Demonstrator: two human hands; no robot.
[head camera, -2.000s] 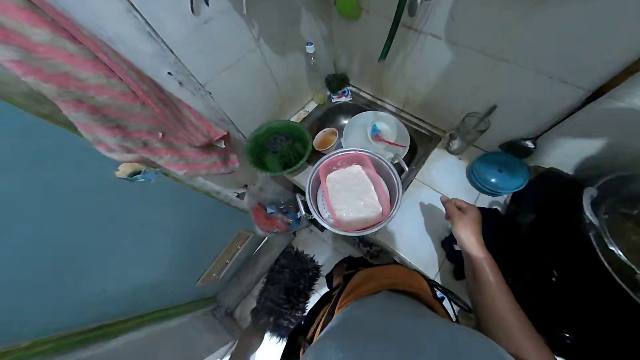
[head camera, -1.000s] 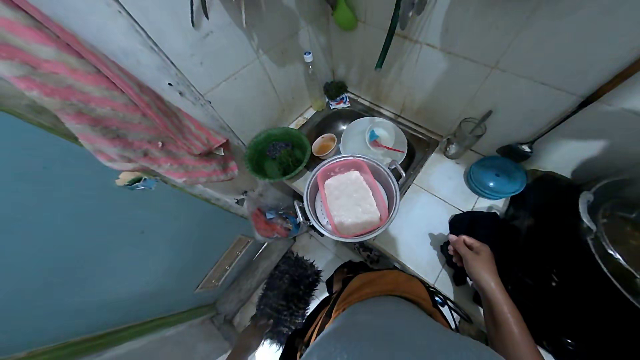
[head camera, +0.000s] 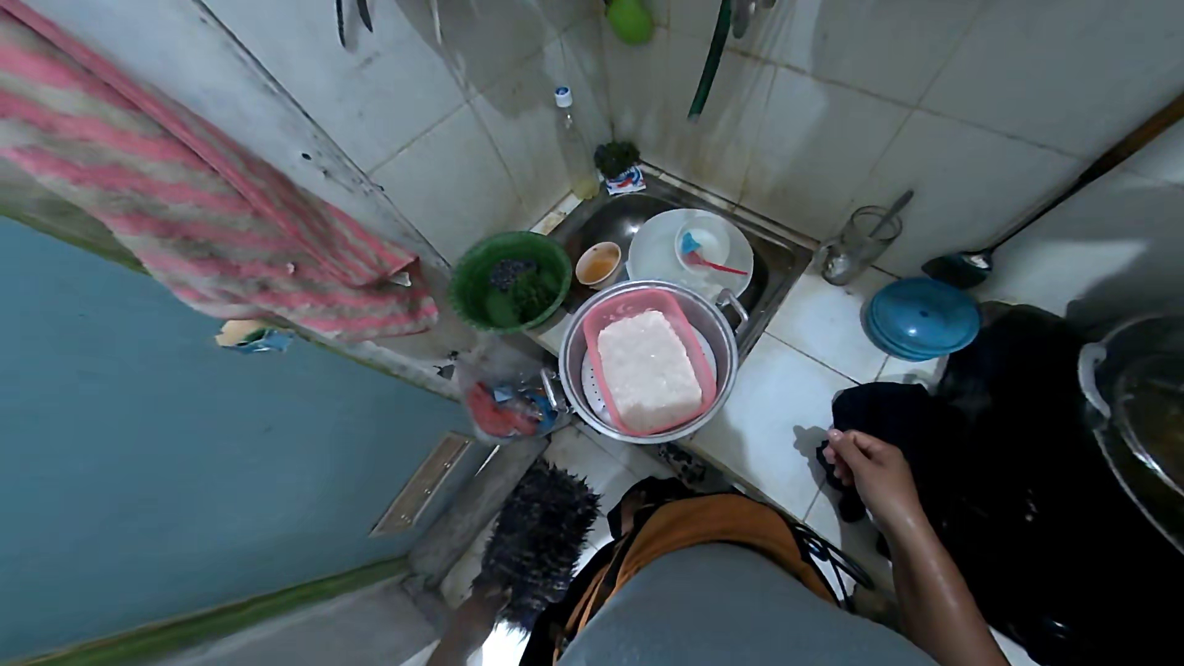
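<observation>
My right hand (head camera: 869, 467), its fingers curled together, is over the edge of a black cloth (head camera: 879, 407) on the tiled counter; whether it grips the cloth is unclear. At the lower left, my left hand (head camera: 481, 606) is dim and partly hidden against a dark shaggy item (head camera: 541, 536); its fingers cannot be made out. Between the hands and farther forward, a metal pot (head camera: 731, 388) with a perforated insert holds a pink plastic tub (head camera: 696, 356), in which lies a white block (head camera: 647, 365). The pot overlaps the sink's near edge.
A green basin (head camera: 462, 287) stands left of the sink (head camera: 786, 277), which holds a small cup (head camera: 598, 265) and a white plate (head camera: 647, 245). To the right are a glass jar (head camera: 860, 240), a blue lidded bowl (head camera: 920, 319), a ladle (head camera: 962, 268) and a large pot (head camera: 1096, 379).
My right hand has come back toward my body, from beside the black cloth to over its near part. My left hand and the pot have not plainly moved.
</observation>
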